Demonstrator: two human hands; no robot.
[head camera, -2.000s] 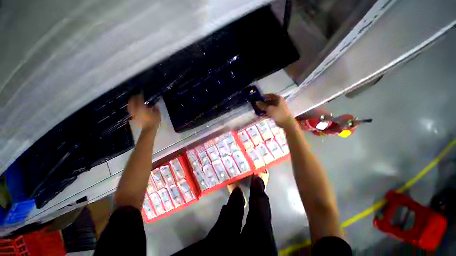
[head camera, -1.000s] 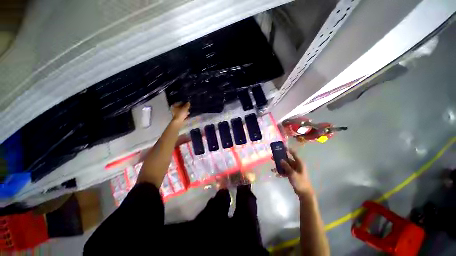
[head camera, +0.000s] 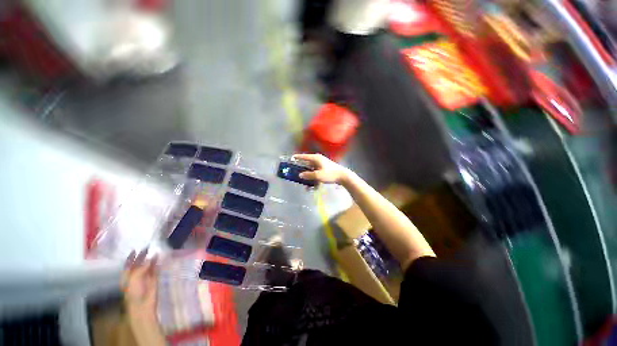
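A large clear blister tray (head camera: 274, 233) is held in the air, with several black covers (head camera: 237, 225) in its pockets. One cover (head camera: 184, 227) lies askew on the left side. My right hand (head camera: 321, 169) grips the tray's far right corner, with the thumb over a black cover (head camera: 289, 171) there. My left hand (head camera: 141, 280) is blurred at the tray's lower left edge and appears to hold it; its exact grip is unclear.
Red trays with pale contents (head camera: 183, 297) are below the tray, at lower left. A red stool (head camera: 333, 128) stands on the grey floor beyond. An open brown box (head camera: 355, 233) is right of centre. Green-topped benches (head camera: 538, 270) with red trays (head camera: 443, 71) curve along the right.
The view has swung from the white shelf towards the floor and green benches. The clear tray with black covers has come away from the shelf, along with both hands.
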